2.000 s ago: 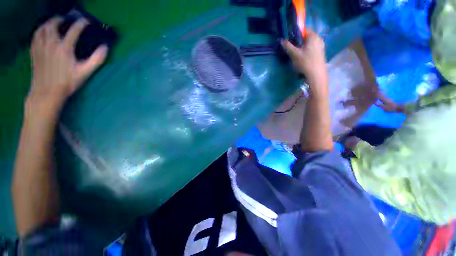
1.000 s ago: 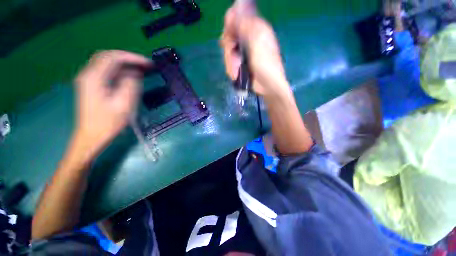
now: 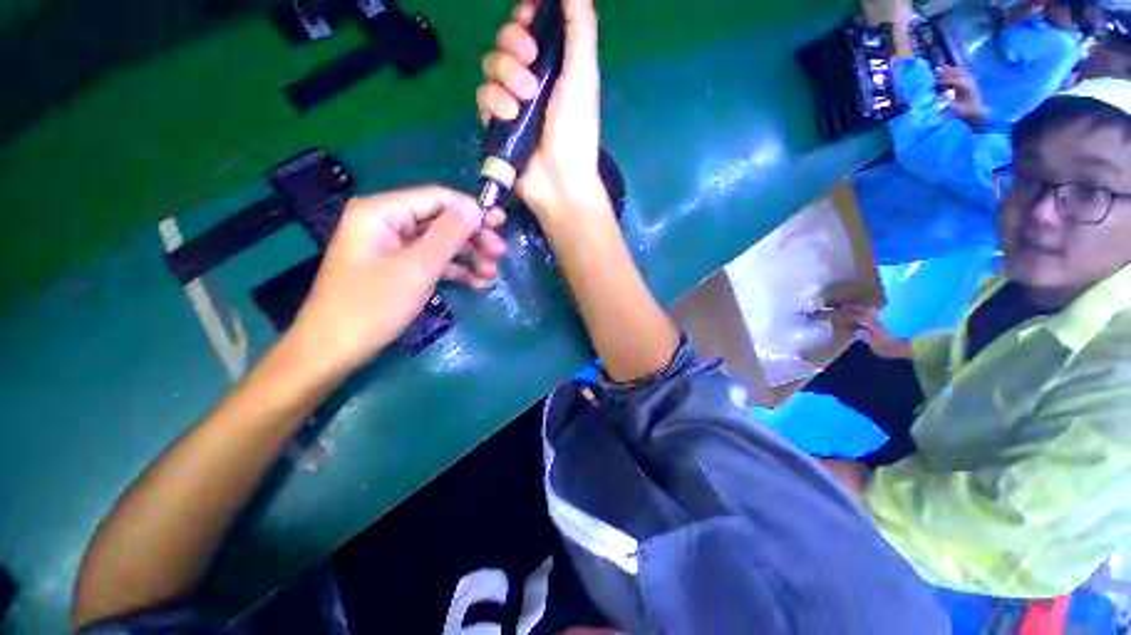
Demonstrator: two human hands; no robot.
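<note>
My right hand is wrapped around the black grip of the electric screwdriver, whose metal nose points down and left. My left hand has its fingertips pinched together at the screwdriver's tip. Whether a screw is between them is too small to tell. A black plastic frame lies on the green bench mat, partly hidden under my left hand and wrist. The dark round screw dish shows partly behind my right wrist.
Another black frame lies on the brighter green strip. Pale tape is stuck on the mat. An open cardboard box with white lining stands right, beside a person. Another worker's hands hold black parts.
My left hand has moved right, away from the frame's left side to the screwdriver tip. My right hand and the screwdriver have moved slightly left. The person at right has raised their head.
</note>
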